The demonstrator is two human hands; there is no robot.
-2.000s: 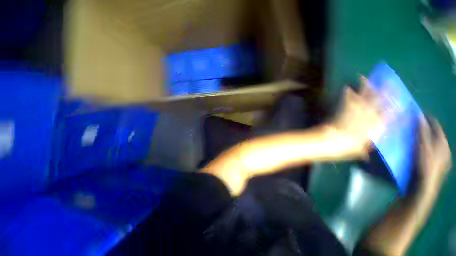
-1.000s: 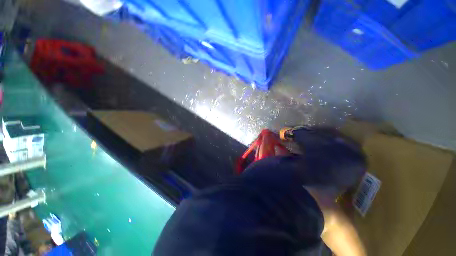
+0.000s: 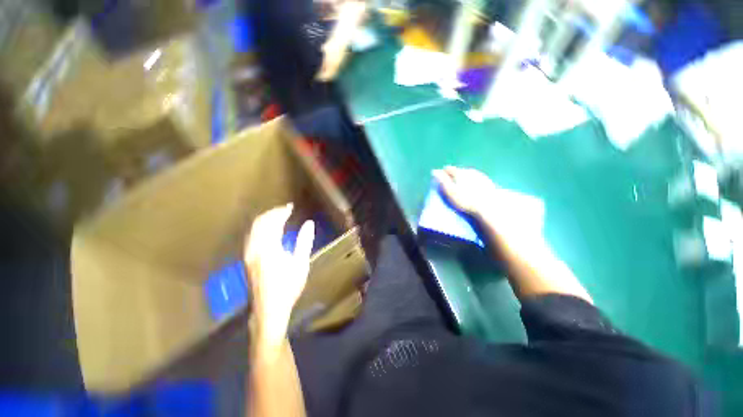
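Note:
A large brown shipping carton [image 3: 147, 269] stands open at the left, beside the bench. Blue product boxes [image 3: 226, 291] lie low inside it, partly hidden by my left hand. My left hand [image 3: 277, 256] is over the carton's near side with thumb and fingers apart, holding nothing. My right hand [image 3: 477, 195] is on a blue product box [image 3: 448, 218] at the edge of the green bench, fingers over its top. The box top looks pale under glare. The view is blurred.
The green workbench [image 3: 603, 195] runs along the right, with white sheets or bags [image 3: 538, 102] at its back. Brown cartons [image 3: 114, 89] stand at the upper left. Another person's arm [image 3: 340, 37] shows at the top. Blue plastic [image 3: 106, 405] lies at the lower left.
The view has swung from the floor and crates back to the open carton and bench. Both hands now show, the left over the carton and the right on a box.

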